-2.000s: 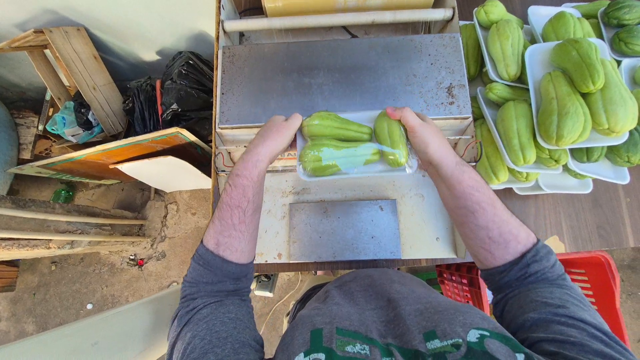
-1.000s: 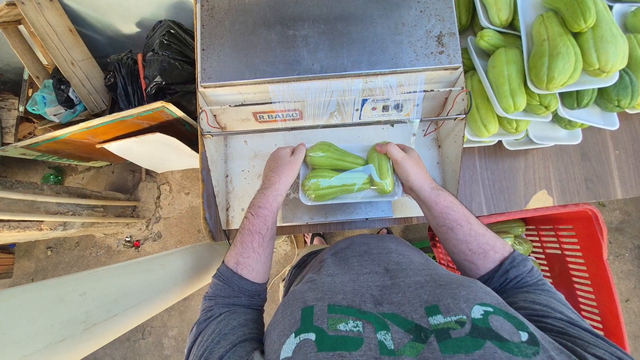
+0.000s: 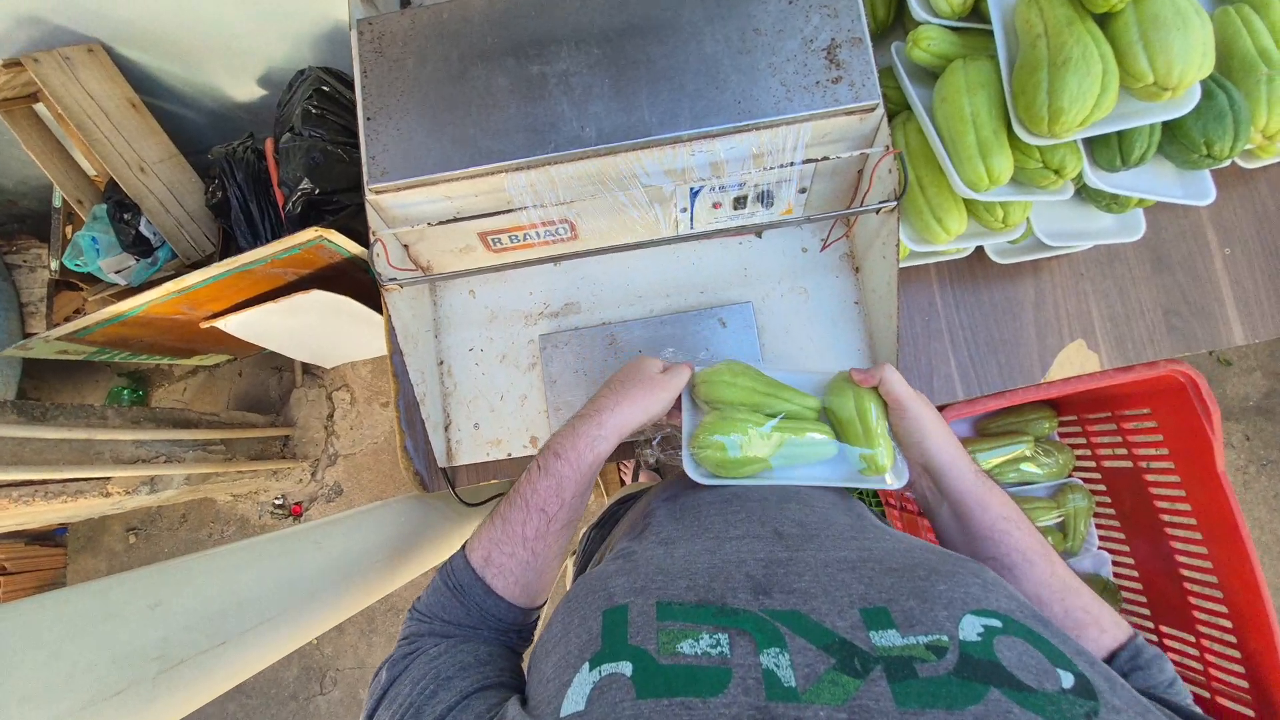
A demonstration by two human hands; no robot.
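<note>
Between both hands is a white foam tray (image 3: 870,482) with three green chayotes (image 3: 765,440) under clear plastic film, held close to my torso. My left hand (image 3: 645,395) grips its left end, and some loose film hangs below the fingers. My right hand (image 3: 895,400) holds the right end, with the thumb at the upper right corner. Beyond the tray stands a film wrapping machine (image 3: 620,220) with a hot wire across its front and a metal plate (image 3: 650,345) on its bed.
A red plastic crate (image 3: 1180,480) at the right holds several wrapped trays of chayotes. Stacked foam trays of chayotes (image 3: 975,125) stand on the wooden table (image 3: 1130,290) at the upper right. Boards (image 3: 230,300) and black bags (image 3: 318,140) lie at the left.
My hands have brought the wrapped tray from the machine's bed back toward my torso and to the right. More of the red crate now shows as the view has shifted.
</note>
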